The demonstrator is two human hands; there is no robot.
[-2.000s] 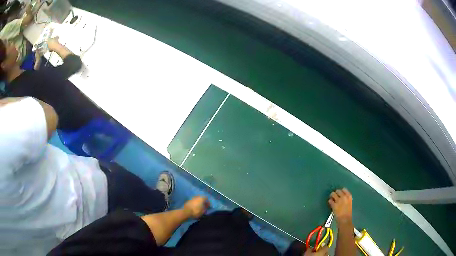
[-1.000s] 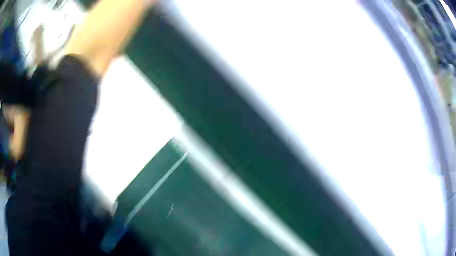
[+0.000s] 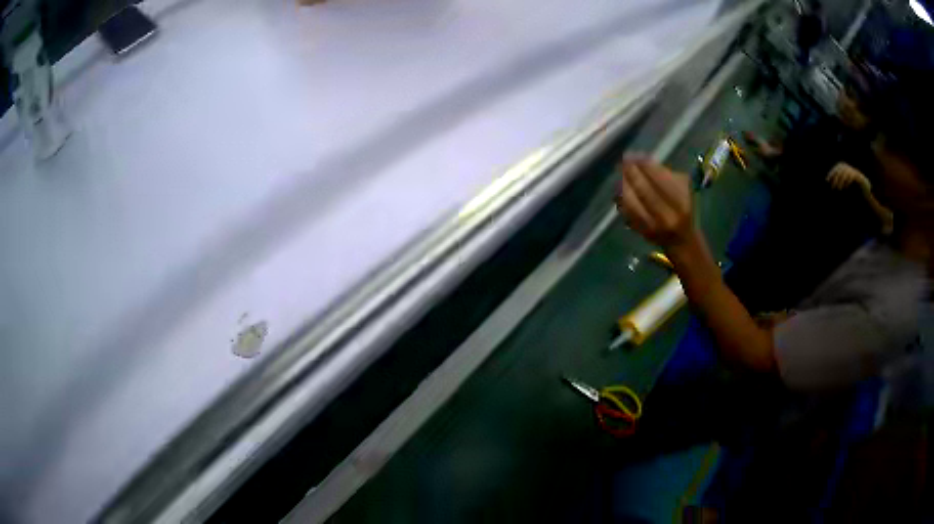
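Neither of my hands can be made out. Nearest on the green bench top (image 3: 481,435), scissors (image 3: 606,401) lie with silver blades pointing up-left and one yellow and one red loop. Beyond them lies a caulking gun (image 3: 655,310) with a yellow frame and white tube, its nozzle towards the scissors. Another person's bare hand (image 3: 655,203) is raised over the bench beside the gun, fingers curled; whether it holds anything is unclear. That arm hides part of the gun's far end.
A second yellow and white caulking gun (image 3: 719,159) lies farther along. A metal rail (image 3: 440,241) runs beside a wide white surface (image 3: 236,164) with a pale patch (image 3: 249,339) and a dark flat object (image 3: 129,31). People sit at the right. A small tan thing is cut off at the top edge.
The view has swung to the right along the line. The black-sleeved arm raised at the left has left the picture. The scissors, earlier in a hand, now lie on the bench.
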